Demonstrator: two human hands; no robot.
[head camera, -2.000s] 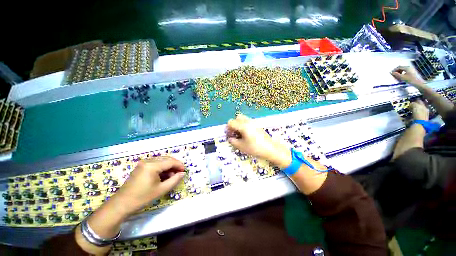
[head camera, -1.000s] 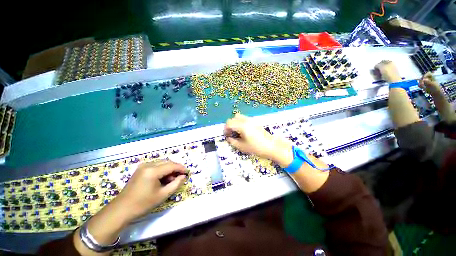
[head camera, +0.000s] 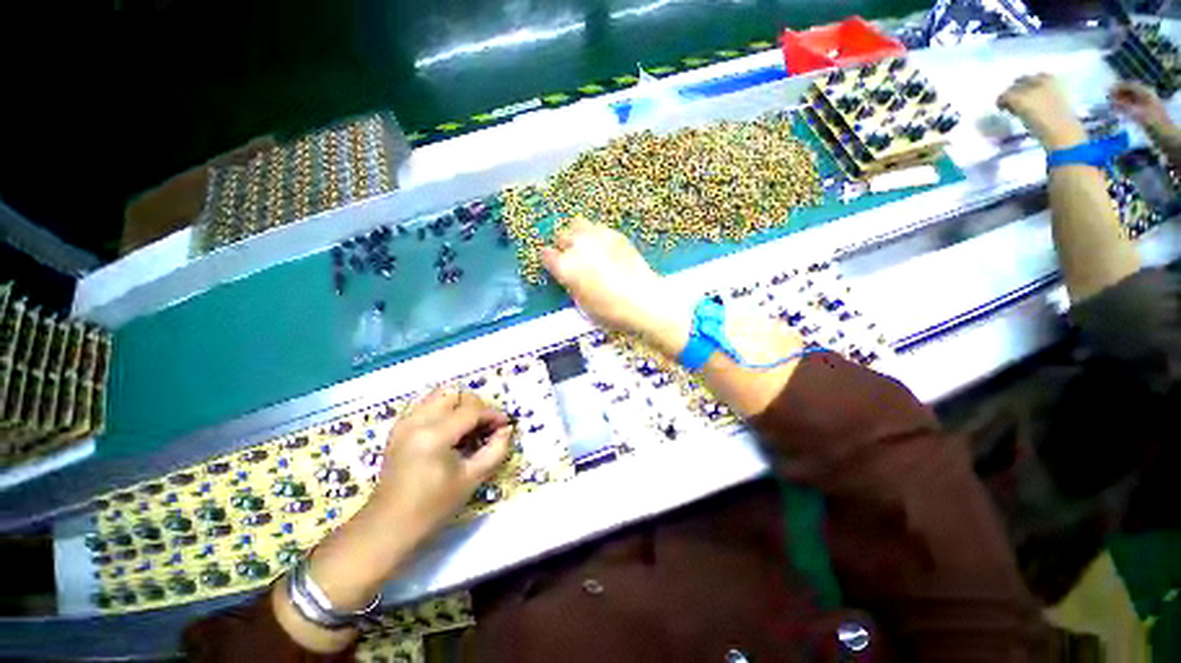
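My right hand (head camera: 598, 272), with a blue strap (head camera: 703, 333) at the wrist, is at the lower left edge of a heap of small gold ring parts (head camera: 686, 181). Its fingertips are bunched over loose rings; whether they hold one is hidden. My left hand (head camera: 447, 460) is over the row of PCB panels (head camera: 246, 516) on the near track, thumb and fingertips pinched close together. Anything between them is too small to tell. A second panel (head camera: 661, 395) lies right of a gap in the row. The panels carry many dark and light parts.
Dark parts (head camera: 451, 266) and a clear plastic sheet (head camera: 427, 311) lie on the green mat (head camera: 194, 356). Stacked panels (head camera: 887, 123) and a red bin (head camera: 842, 47) stand beyond the heap. More stacks (head camera: 304, 181) are at left. A coworker's arm (head camera: 1088, 227) reaches in at right.
My right hand has moved from over the panels, up and left to the ring heap. My left hand stays over the panels, still pinched. The view has shifted and tilted. The coworker's arms have moved.
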